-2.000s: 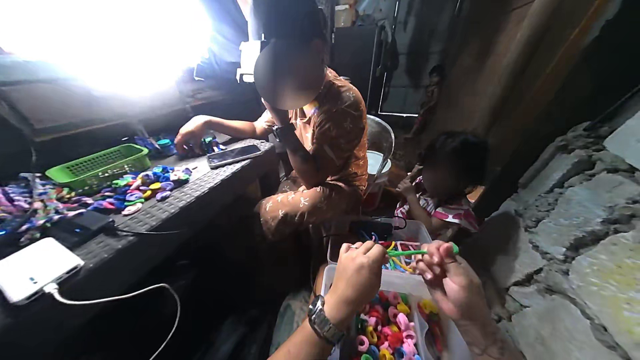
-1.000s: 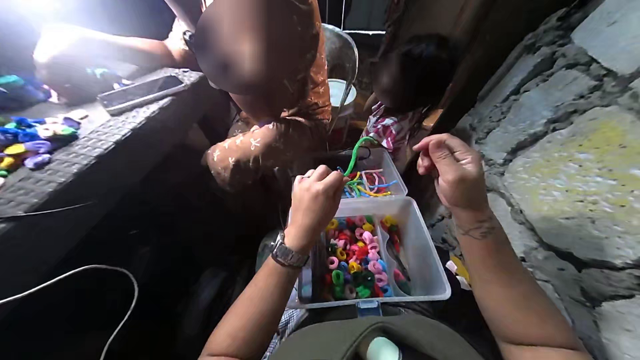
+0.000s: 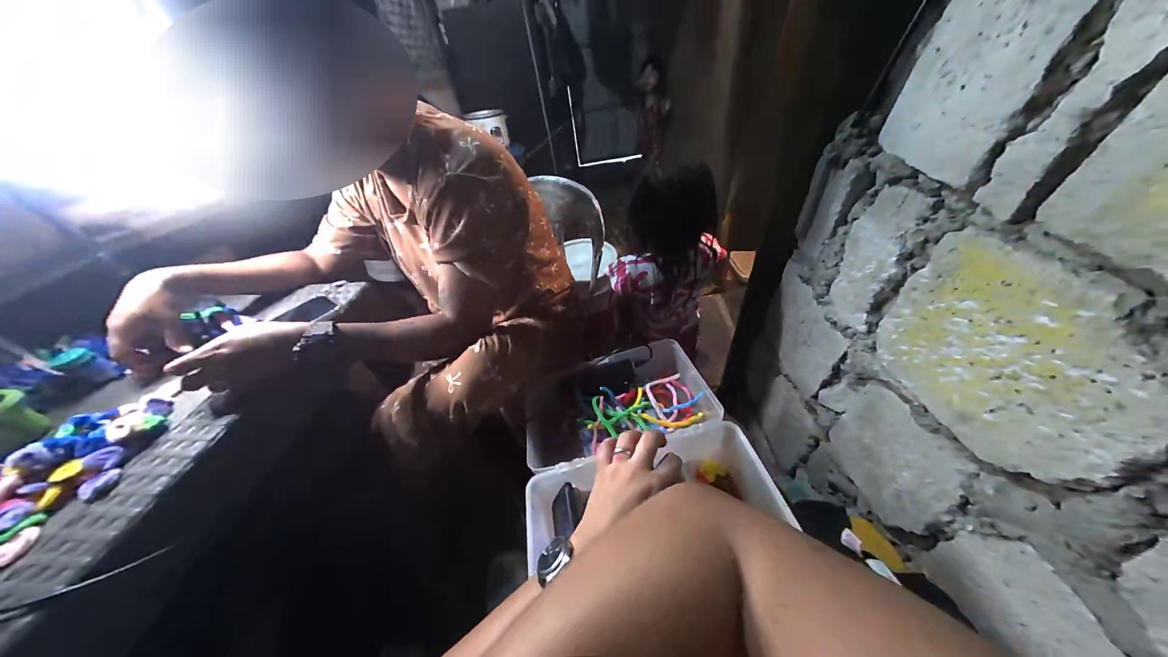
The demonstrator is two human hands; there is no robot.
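My left hand (image 3: 630, 470), with a wristwatch (image 3: 554, 559), reaches palm down over the rim between two translucent plastic boxes. Its fingers are apart, the fingertips beside colourful thin flexible strands (image 3: 639, 411) in the far box (image 3: 707, 379); no held item shows. Under and around the hand lies the near box (image 3: 762, 465), where a dark object (image 3: 566, 511) and a yellow and red piece (image 3: 714, 473) show; the rest of its contents is hidden by my arms. A bent bare limb, apparently my right arm, fills the foreground; my right hand is not visible.
At left, a co-worker's hands handle small items above a woven-textured table (image 3: 173, 474) bearing colourful ring-like pieces (image 3: 68, 470) and a cable. A smaller person (image 3: 671, 246) is beyond the boxes, near a plastic chair (image 3: 584, 205). A rough stone wall (image 3: 1004, 338) stands right.
My left hand has come down to the boxes, and the green strand it held is no longer seen in it. My right hand has left view. The co-worker's hands are now together over the table.
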